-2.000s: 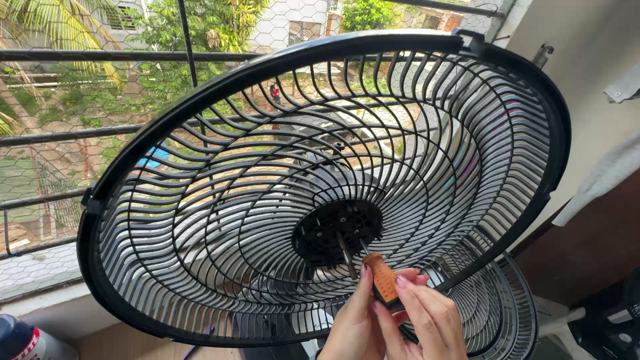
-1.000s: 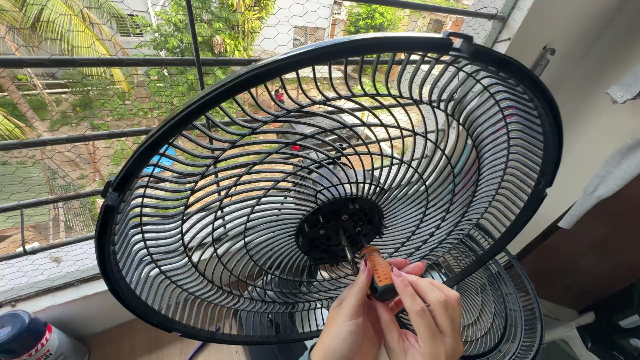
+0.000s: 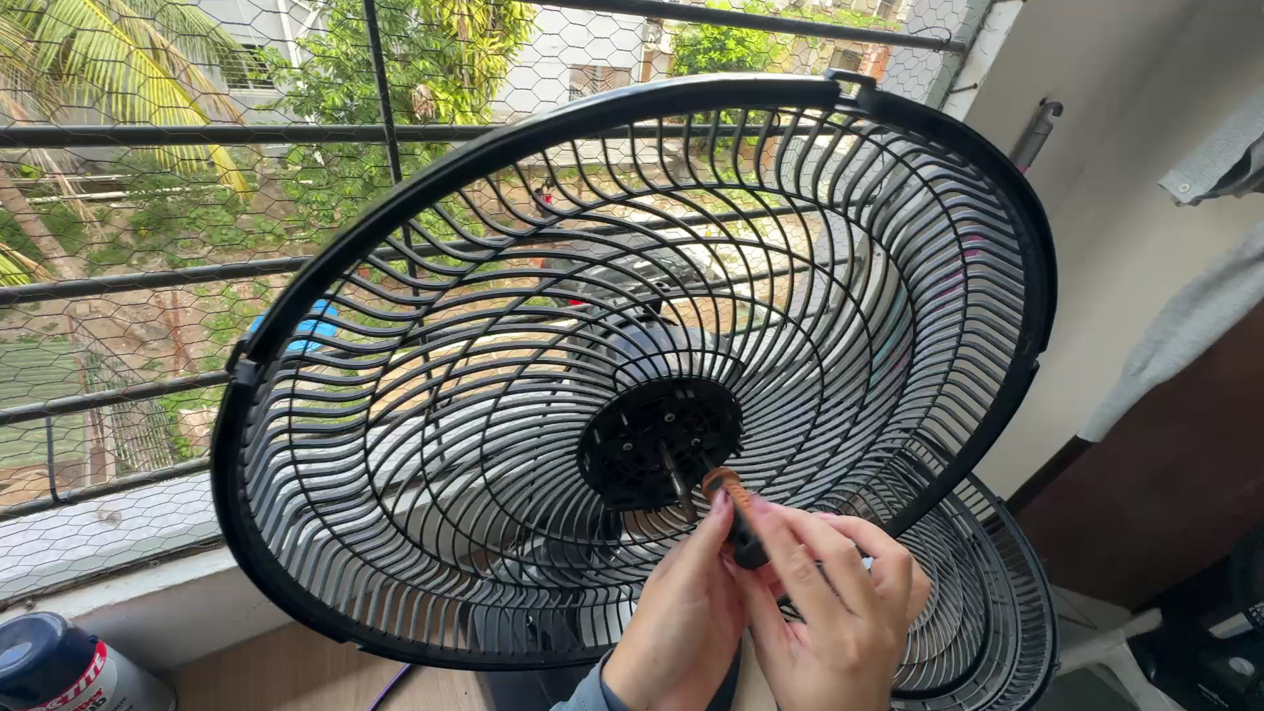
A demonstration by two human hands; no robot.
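A black plastic fan grille fills the middle of the head view, tilted, with a round hub and a metal motor shaft sticking out of it. Just below and right of the shaft, both hands are on a screwdriver with an orange and black handle. My left hand holds it from the left, thumb against the handle. My right hand has its fingers around the handle from the right. The shank points toward screws in the hub; its tip is hard to make out.
A second fan grille lies below right. A Loctite can stands at the lower left on a wooden surface. Behind are window bars with wire mesh. Grey cloth hangs at the right.
The handle between my hands has changed its tilt, and the fingers of my right hand have shifted on it. The grille stays in place.
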